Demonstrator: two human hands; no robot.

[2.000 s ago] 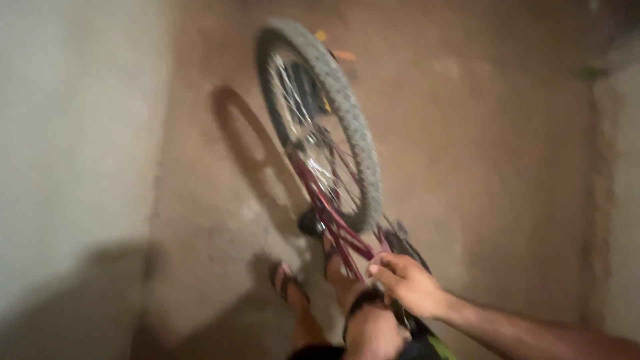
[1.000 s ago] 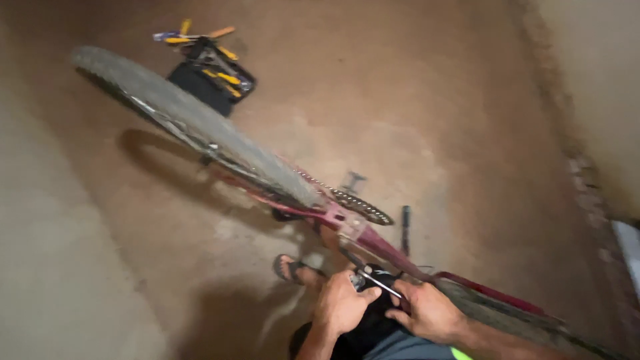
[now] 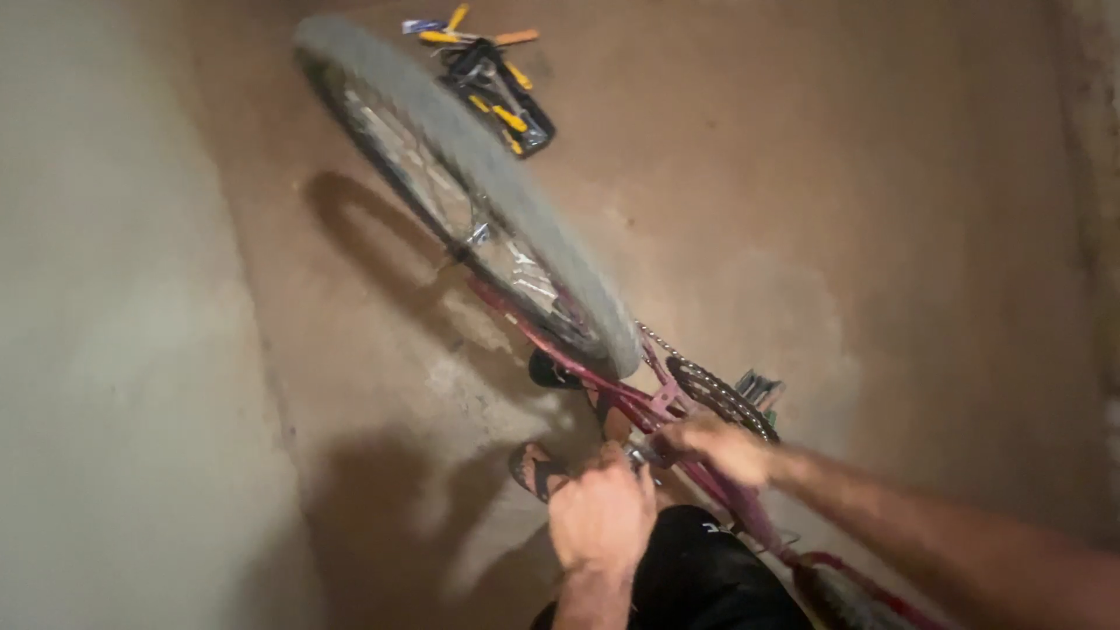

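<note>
A red bicycle frame (image 3: 744,503) runs diagonally below my hands, its knobby-tyred wheel (image 3: 525,201) toward the upper left. My left hand (image 3: 604,507) is at the near side of the bottom bracket area, its fingers curled round a small metal part (image 3: 640,453) that is mostly hidden. Across the frame tubes lies my right hand (image 3: 722,446), blurred, close beside the chainring (image 3: 722,394). Whether it grips the frame or a tool cannot be told. The chain (image 3: 661,337) runs from the chainring toward the wheel. A pedal (image 3: 759,389) shows beyond the chainring.
An open black tool case (image 3: 542,131) with yellow-handled tools lies on the floor past the wheel, more tools beside it. A pale wall (image 3: 105,306) stands at the left. My sandalled foot (image 3: 535,471) is under the bike; a second wheel (image 3: 831,599) is at the lower right.
My right hand has moved off the slender metal tool seen between both hands one second ago, onto the frame near the chainring. The view has turned.
</note>
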